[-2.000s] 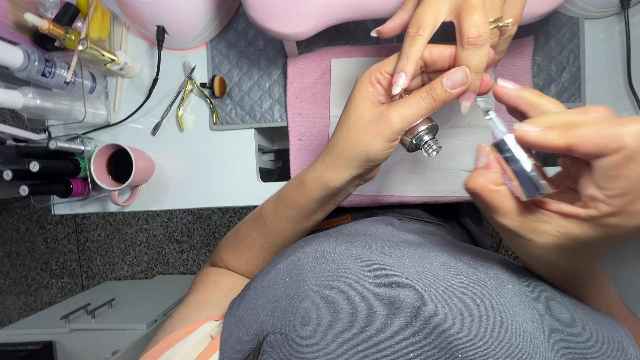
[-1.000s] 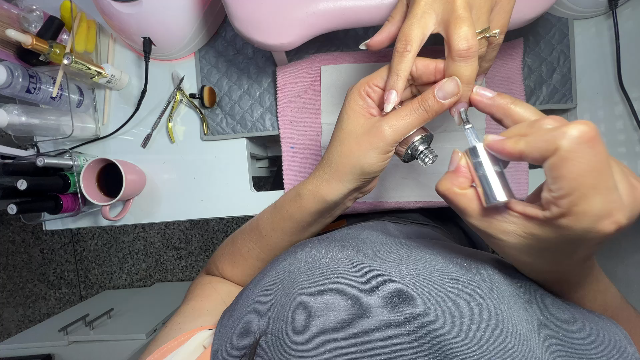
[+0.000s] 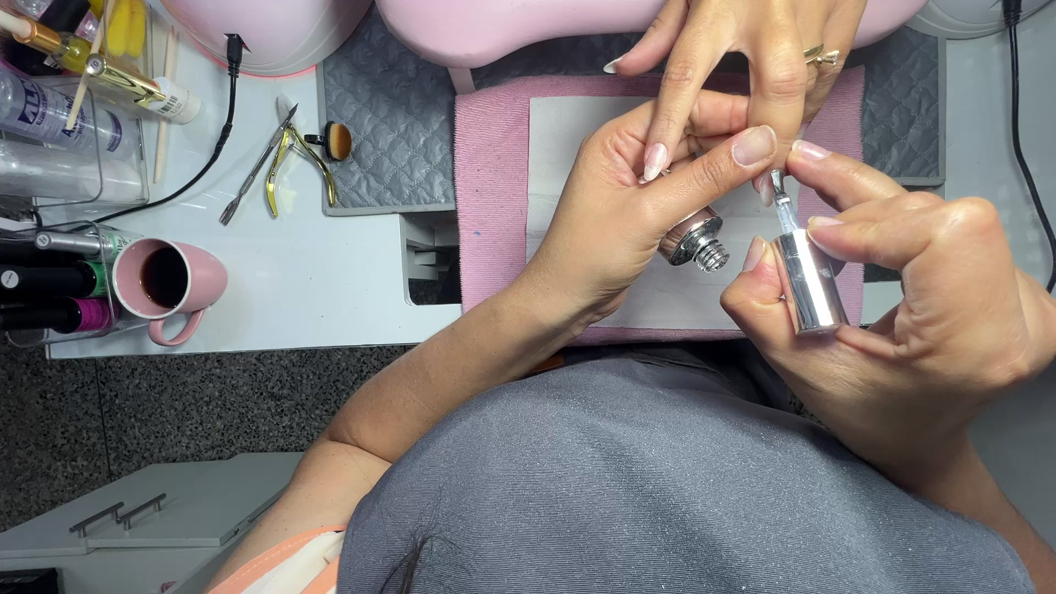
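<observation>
My left hand (image 3: 635, 198) grips an uncapped nail polish bottle (image 3: 695, 239), its threaded neck pointing down and right. The same hand supports a finger of another person's hand (image 3: 726, 58), which wears a gold-coloured ring (image 3: 821, 56). In my right hand (image 3: 916, 272) is the silver cap (image 3: 811, 285) of a polish brush. The brush tip (image 3: 778, 183) is at the nail of the supported finger. Beneath the hands lie a white sheet (image 3: 561, 165) and a pink towel (image 3: 491, 198).
A pink mug (image 3: 202, 280) of dark liquid stands near the table's left edge, beside polish bottles (image 3: 49, 280). Gold-handled nippers (image 3: 276, 177), a metal cuticle pusher (image 3: 254, 173) and a small round brush (image 3: 337, 141) lie left of the quilted grey mat (image 3: 388, 124). Black cables run at both sides.
Between two seconds and one second ago, my right hand moved slightly left and the brush cap became more upright. My left hand still holds the bottle and supports the finger.
</observation>
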